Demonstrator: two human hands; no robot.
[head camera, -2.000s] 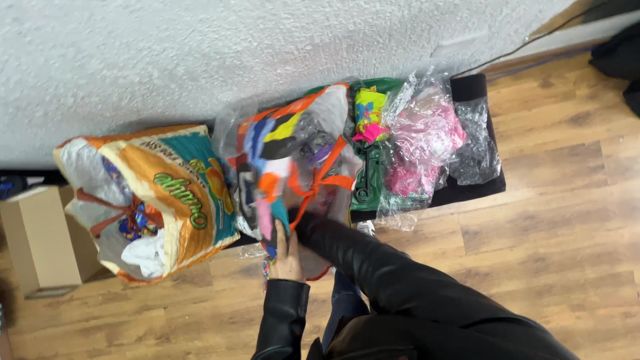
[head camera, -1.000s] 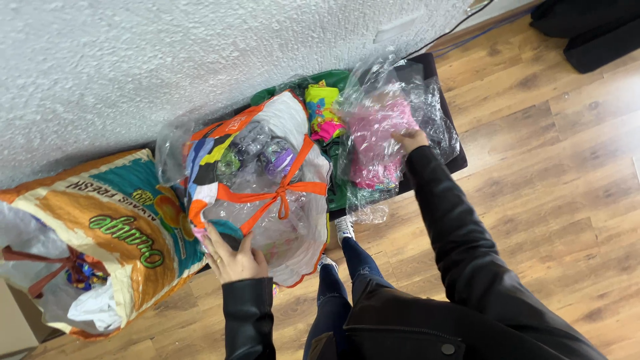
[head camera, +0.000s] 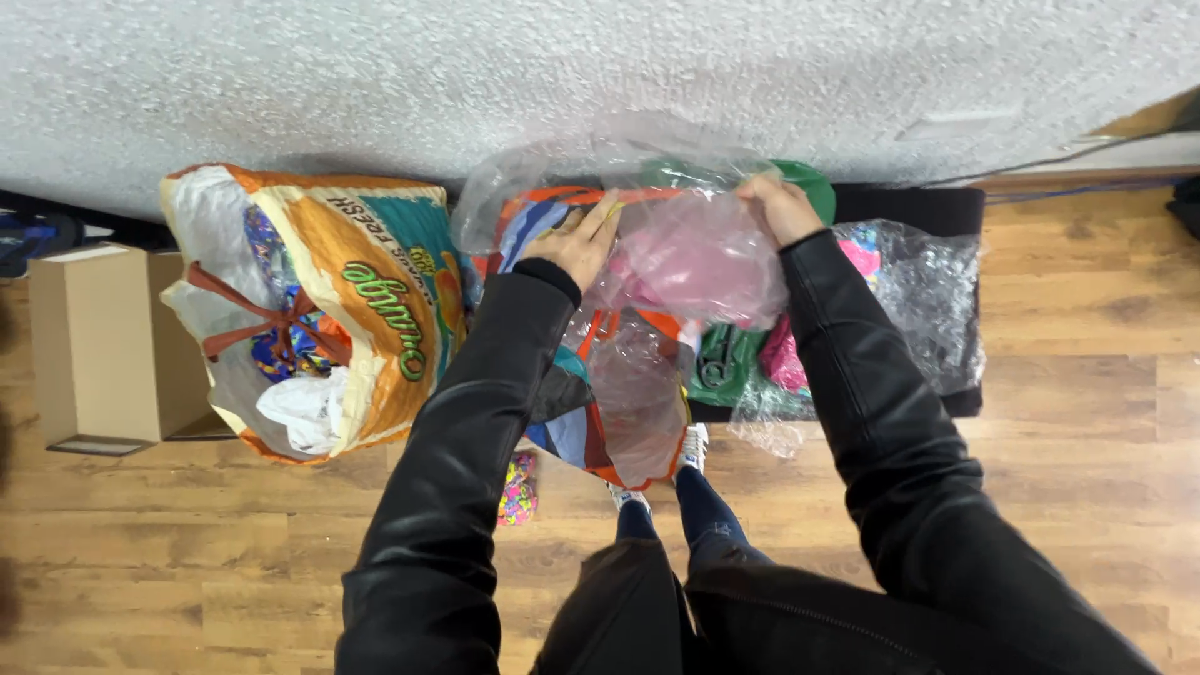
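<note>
A clear plastic bag with pink contents (head camera: 698, 258) lies over the mouth of a colourful shopping bag with orange edging (head camera: 562, 436). My right hand (head camera: 780, 208) pinches the clear plastic at its upper right. My left hand (head camera: 578, 246) rests at the left side of the pink bundle, fingers spread over the plastic and the shopping bag's upper edge; whether it grips anything is unclear. Beneath and to the right is a green bag (head camera: 722, 370). Bright pink items (head camera: 783, 356) in clear plastic lie partly hidden behind my right forearm.
An orange-and-teal shopping bag (head camera: 375, 309) with a tied brown strap holds colourful wrapped items and white plastic. An open cardboard box (head camera: 108, 347) stands left of it. The bags rest on a black bench (head camera: 961, 300) along the white wall. A colourful packet (head camera: 517, 489) lies on the floor.
My right hand has moved left with the clear bag of pink contents, from the right part of the bench to over the shopping bag. My left hand has moved up the shopping bag toward the wall.
</note>
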